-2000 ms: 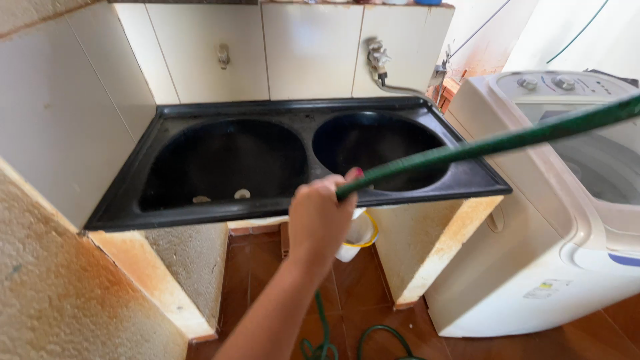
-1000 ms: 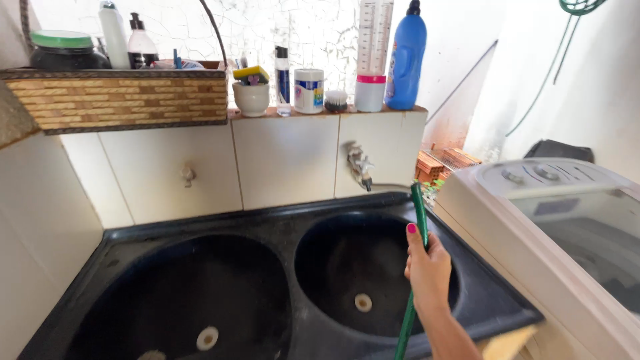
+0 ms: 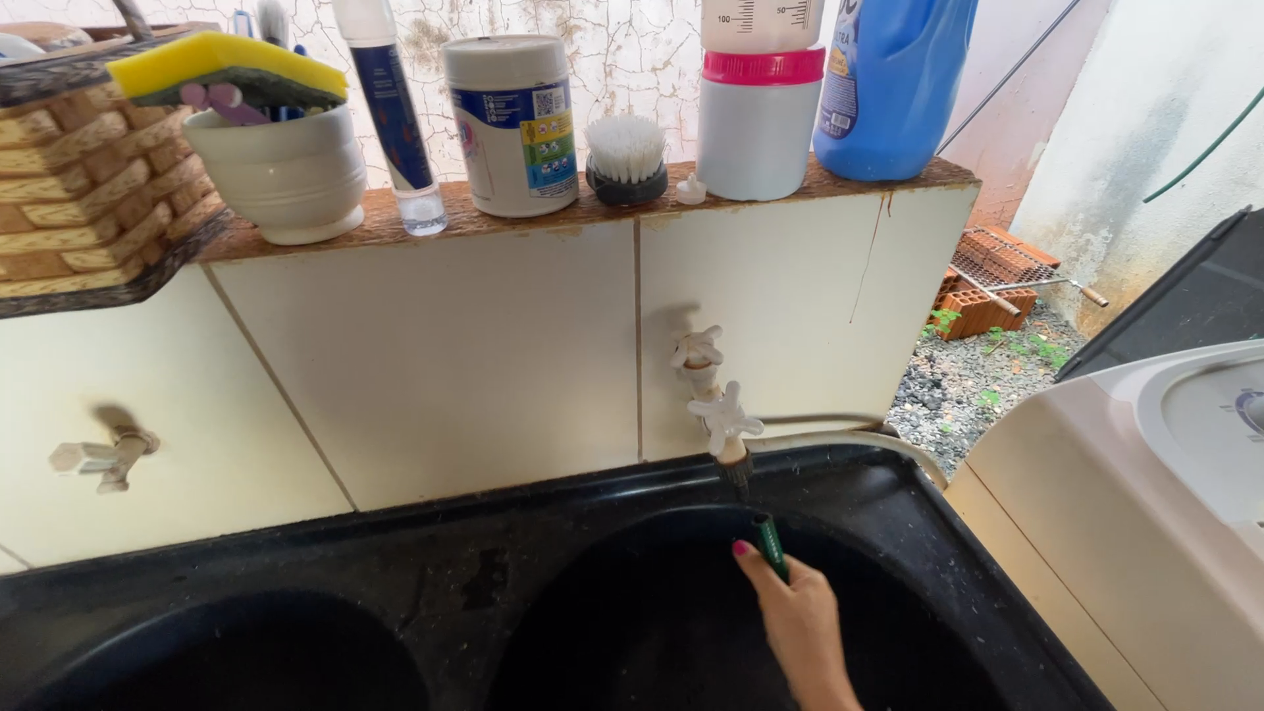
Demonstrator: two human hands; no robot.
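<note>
My right hand grips a green garden hose near its end, with the thumb along its left side. The hose's open end points up, just below and right of the dark nozzle of a wall tap with white star-shaped handles; the two look apart. Below the hand lies the right basin of a black double sink. The rest of the hose is hidden behind my hand. My left hand is out of view.
On the ledge stand a white pot with a sponge, a scrub brush, several containers and a blue bottle. A second tap is at left, a wicker basket above it, a washing machine at right.
The hose, first held across the sink's front edge, is now held by its end close below the tap. The view has moved nearer to the wall and taps.
</note>
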